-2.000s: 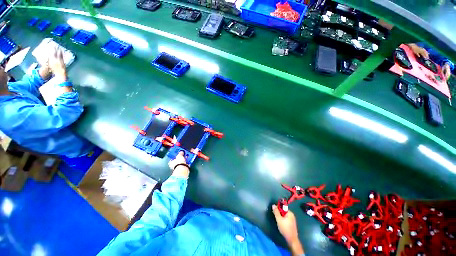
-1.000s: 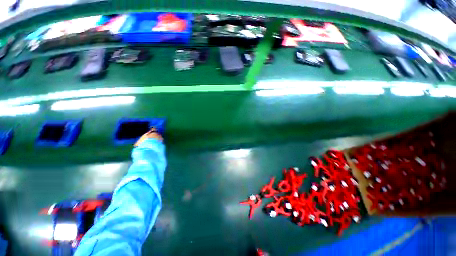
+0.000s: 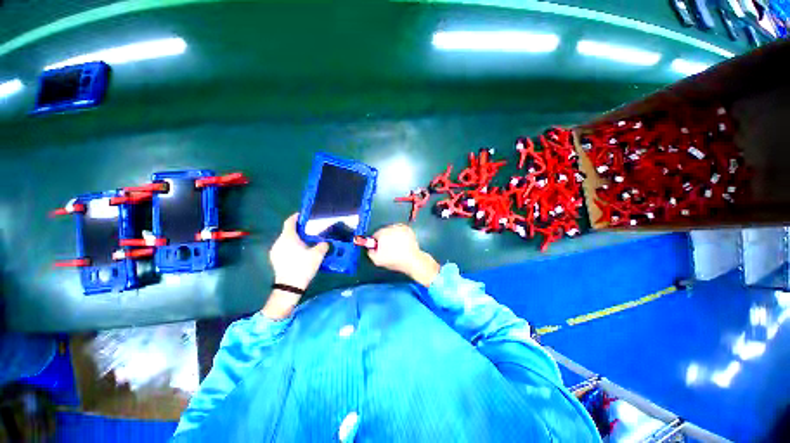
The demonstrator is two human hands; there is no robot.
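My left hand (image 3: 295,254) holds a blue handheld device (image 3: 340,205) by its lower left side, above the green bench. The device's dark screen faces up and its top leans slightly right. My right hand (image 3: 396,251) is shut on a red spring clamp (image 3: 366,242), whose tip is at the device's lower right edge. Whether it grips the edge is too small to tell. Two clamped devices lie side by side at the left, one (image 3: 184,220) beside another (image 3: 102,240), with red clamps on their long sides.
A loose pile of red clamps (image 3: 502,197) lies right of the device. A cardboard box (image 3: 592,192) on its side holds more clamps. An unclamped blue device (image 3: 71,87) lies at the far left. A waste carton (image 3: 93,379) with white film is below the bench; a wire rack (image 3: 582,381) is at lower right.
My left hand has brought a blue device from the row back towards me. My right hand has come into view with a clamp at its edge. The view has shifted down.
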